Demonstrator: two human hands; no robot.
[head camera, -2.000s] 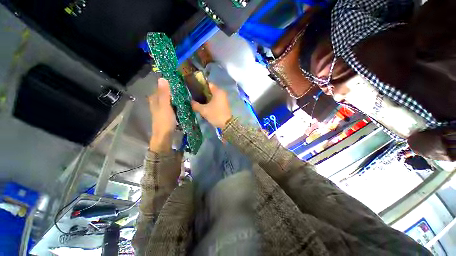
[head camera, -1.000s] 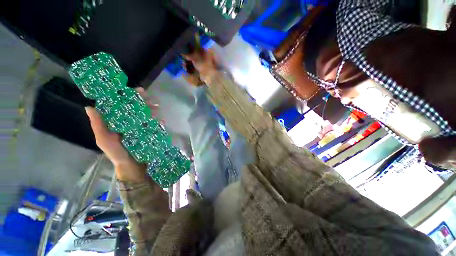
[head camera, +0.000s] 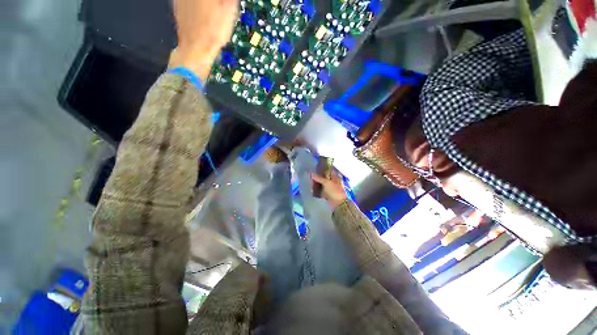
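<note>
My left hand (head camera: 204, 29), with a blue band at the wrist, reaches to the top edge beside the boards. Its fingers are cut off, so I cannot tell whether it holds anything. Circuit boards (head camera: 296, 46) lie component side up in rows, with blue, yellow and silvery parts, on a dark grey tray (head camera: 258, 119) at top centre. My right hand (head camera: 334, 188) is lower, near my legs, closed around a small dark block (head camera: 318, 186) with a tan end.
A deep black tray (head camera: 114, 82) stands at upper left, with a blue strip (head camera: 258, 148) near the boards. A blue crate (head camera: 366, 98) is right of the boards. A person in a checked-trim garment (head camera: 517, 131) is close on the right. Another blue object (head camera: 42, 314) is at lower left.
The green board in my left hand is out of view. My left arm has moved up and forward. My right hand has moved down and right. The view has shifted, showing more of the boards.
</note>
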